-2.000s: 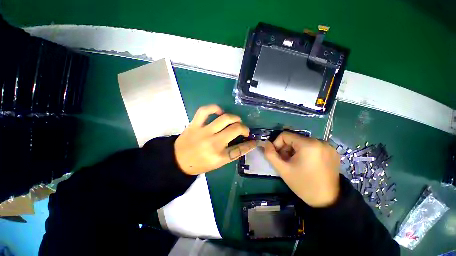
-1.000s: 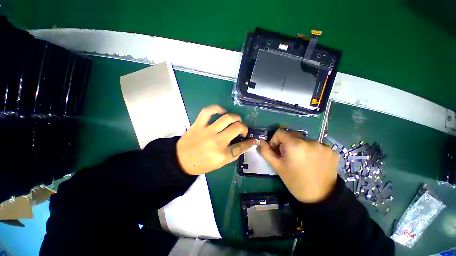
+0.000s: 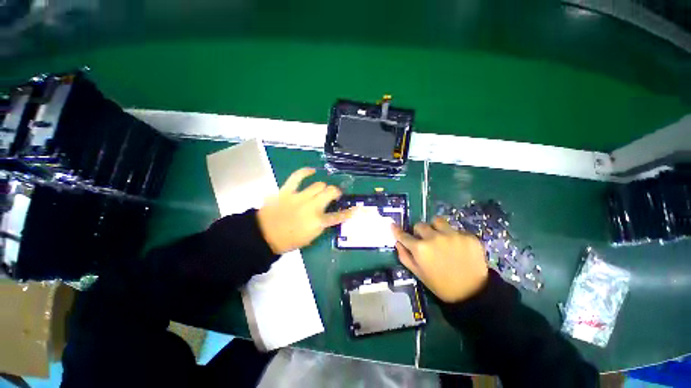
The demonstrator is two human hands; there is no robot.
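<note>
A display module [image 3: 367,229] with a bright white panel and black frame lies on the green bench between my hands. A small orange end shows at its top edge. My left hand [image 3: 297,215] is at its left, fingers apart, with the index fingertip at the panel's upper left. My right hand [image 3: 445,259] is at its right, fingertips on the panel's right side; whether they hold a small part is hidden. A second module [image 3: 383,308] with a grey panel lies nearer to me. A pile of small dark parts [image 3: 496,241] lies right of my right hand.
A stack of modules [image 3: 371,139] stands ahead against the white rail [image 3: 485,154]. A pale board [image 3: 284,303] lies left. Tall black stacks [image 3: 114,151] stand at far left, another black stack [image 3: 650,206] at far right. A clear bag [image 3: 597,297] lies right; a carton [image 3: 29,326] sits low left.
The view has shifted and shows more of the bench and both sides. My fingertips were close together at the module's top part; now they are apart, with the right ones lower on the panel.
</note>
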